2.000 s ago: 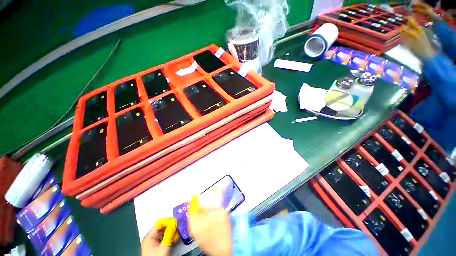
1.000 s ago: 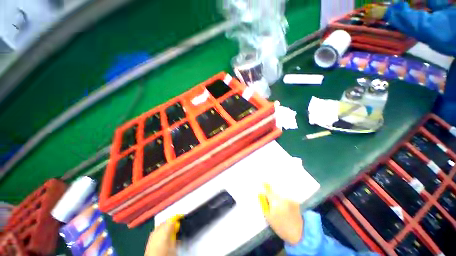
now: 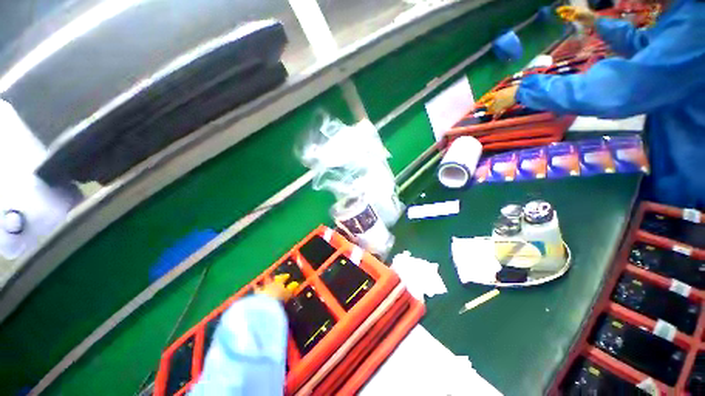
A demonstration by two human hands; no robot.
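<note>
My left hand [image 3: 277, 288], with yellow finger cots and a blue sleeve, reaches over the red-orange foam tray [image 3: 406, 298] on top of a stack at the lower middle. Its fingertips are at a back-row pocket, where part of a black phone [image 3: 289, 271] shows beside them. Whether the fingers grip that phone cannot be told. Other black phones [image 3: 344, 281] lie in pockets around the hand. The sleeve hides several pockets. My right hand is not in view.
White sheet [image 3: 425, 367] in front of the stack. Bottles [image 3: 541, 232] on a dish, a stick [image 3: 481, 300], crumpled tissue [image 3: 420, 274], a bagged roll [image 3: 361, 222], film roll [image 3: 460, 162] and film strip [image 3: 564, 160] lie beyond. Phone tray [image 3: 611, 305] at right. Another worker's arms [image 3: 572, 94] at upper right.
The view has swung up and right. My left hand, which held the black phone over the white sheet, is now over the tray's back row. My right hand has left the picture.
</note>
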